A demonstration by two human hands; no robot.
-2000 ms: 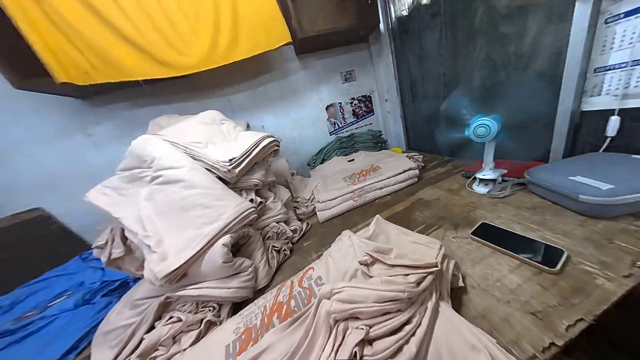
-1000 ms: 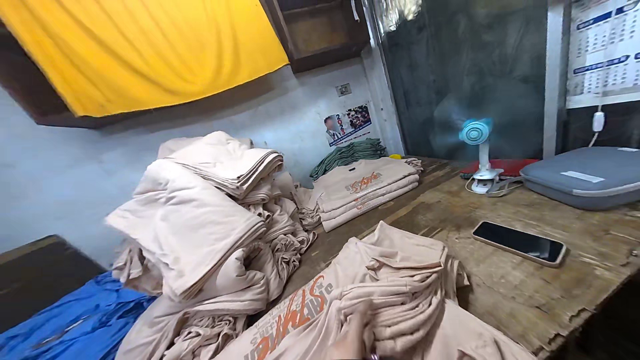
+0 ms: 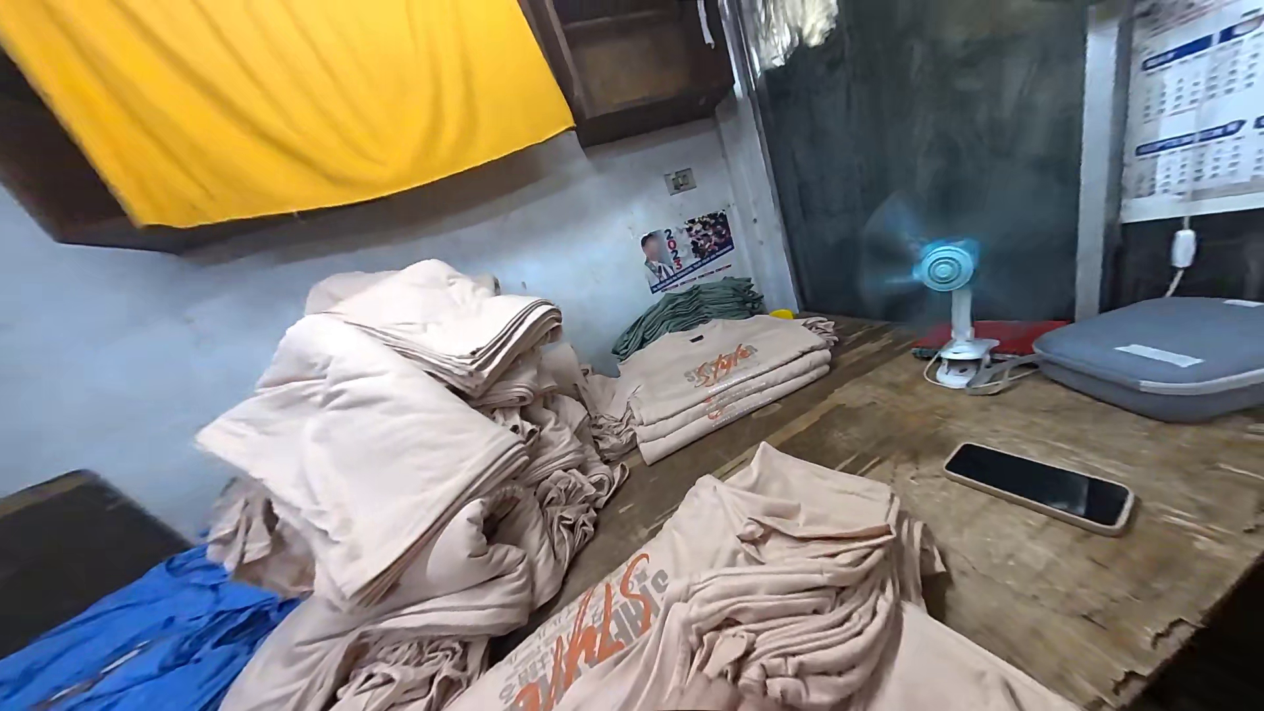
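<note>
Neither of my hands shows clearly; a blurred patch at the bottom edge cannot be told from cloth. Nearest me, a bunched stack of beige T-shirts [image 3: 790, 602] with orange and grey print lies on the worn wooden table [image 3: 1047, 583]. To its left rises a tall, uneven heap of folded beige shirts [image 3: 365, 434]. Behind, near the wall, several flatly folded printed shirts [image 3: 731, 380] are stacked, with dark green folded cloth [image 3: 691, 311] beyond them. Blue fabric [image 3: 128, 632] lies at the lower left.
A phone [image 3: 1042, 487] lies face up at the right. Behind it stand a small clip fan [image 3: 948, 267] with blurred blades and a grey zipped case [image 3: 1155, 355] beside a red object [image 3: 1017, 338]. Yellow cloth [image 3: 316, 99] hangs over a wall shelf. The table's ragged edge is at lower right.
A hand seen at the bottom edge among the near shirts one second ago no longer shows clearly. The shirt piles look much the same.
</note>
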